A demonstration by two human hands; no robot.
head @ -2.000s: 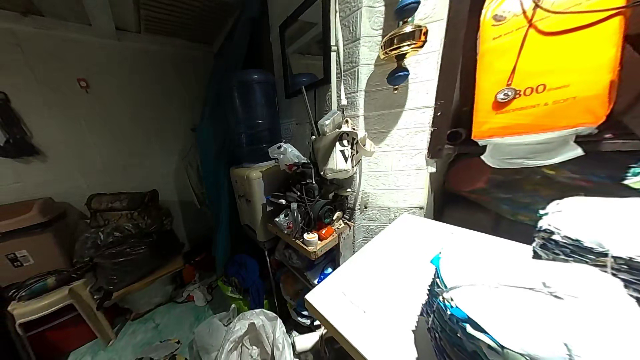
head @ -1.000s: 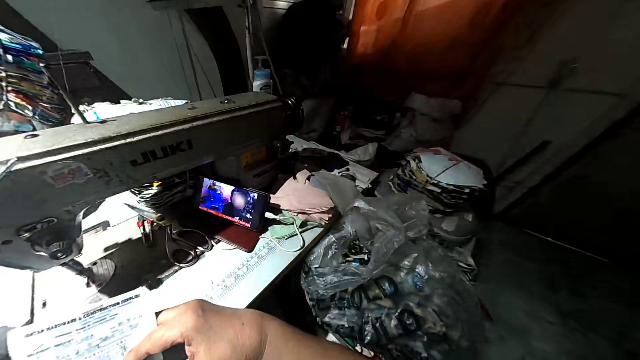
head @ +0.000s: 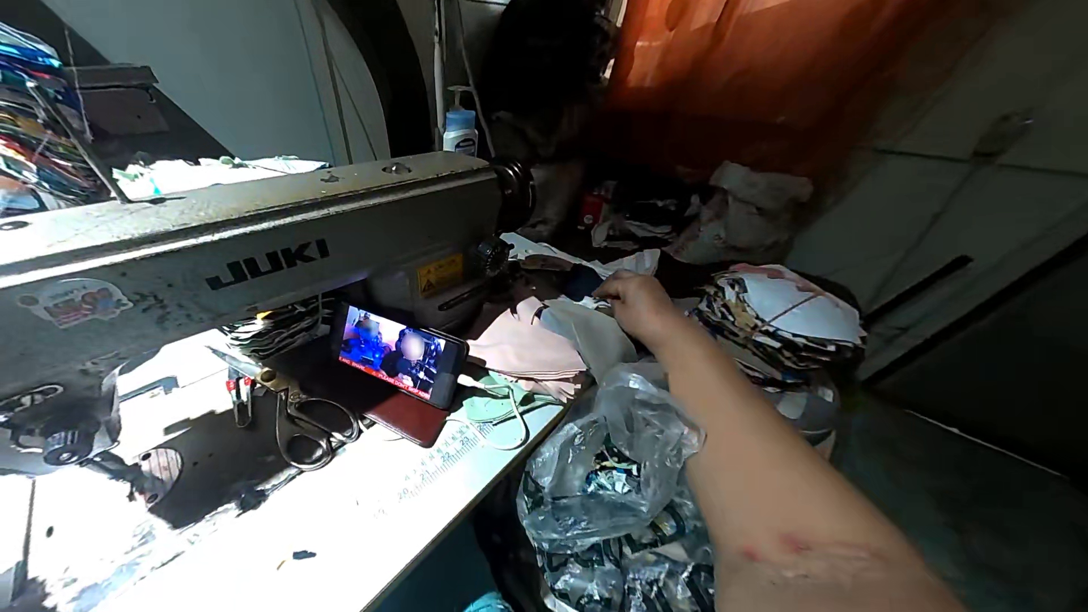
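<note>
My right hand (head: 636, 304) reaches over the heap of cloth pieces (head: 586, 327) past the right end of the sewing machine (head: 255, 229). Its fingers are bent down at a dark blue and white piece of fabric; whether they grip it cannot be told. Pink cloth (head: 531, 344) lies left of the hand, on the table. A phone (head: 395, 353) with a lit screen leans under the machine arm, on a dark red case (head: 410, 416). Metal scissors (head: 306, 425) and small red-handled thread snips (head: 240, 399) lie left of it. My left hand is out of view.
A clear plastic bag (head: 608, 467) of bundled pieces stands against the table's right edge, under my forearm. Tied stacks of cut fabric (head: 786, 314) are right of my hand. A pump bottle (head: 460, 127) stands behind the machine. A ruler scale (head: 442, 463) runs along the table edge.
My right hand has moved from the table's near edge out to the cloth heap. The printed paper once beside it is out of view. The view swung from another part of the room to the machine.
</note>
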